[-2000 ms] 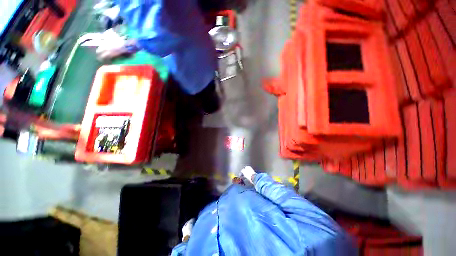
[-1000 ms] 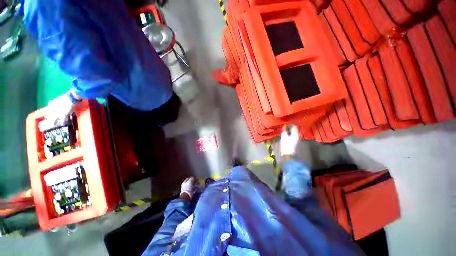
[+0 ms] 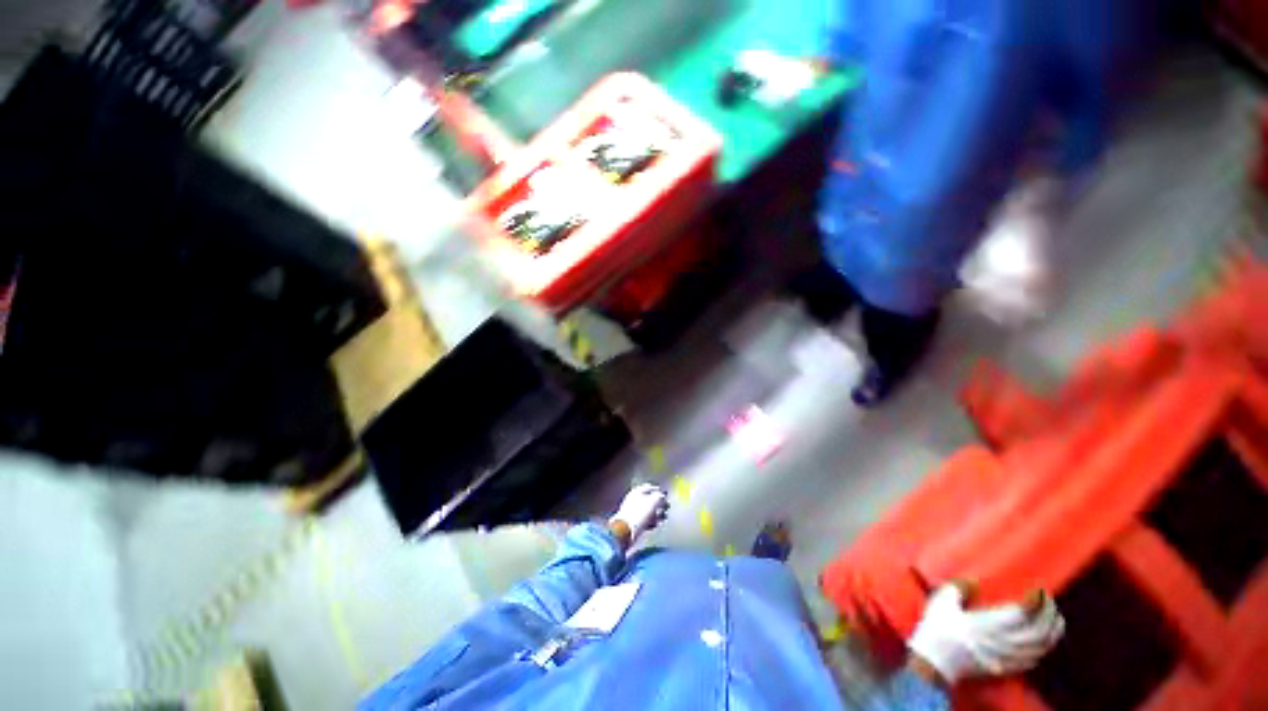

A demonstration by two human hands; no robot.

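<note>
A red-orange foam tray (image 3: 1078,556) with dark pockets lies at the right on other foam trays, cut off by the picture's edge. My right hand (image 3: 985,636), in a white glove, is at its near end with the fingers curled over the rim. My left hand (image 3: 640,511), gloved in white, is empty beside the front of my blue smock, with loosely bent fingers, near the black crate (image 3: 480,424) on the floor. The view is blurred.
A filled foam tray (image 3: 605,188) with circuit boards in both pockets stands at the end of the green-matted bench (image 3: 772,118). A person in a blue smock (image 3: 911,153) stands beside it. Black stacked crates (image 3: 153,292) and tan pallet wood (image 3: 389,347) are at the left.
The view has turned left, bringing the black crates into sight and swinging the bench tray to the upper middle. My right hand has moved onto the foam tray's rim. The person's hand has left the filled tray.
</note>
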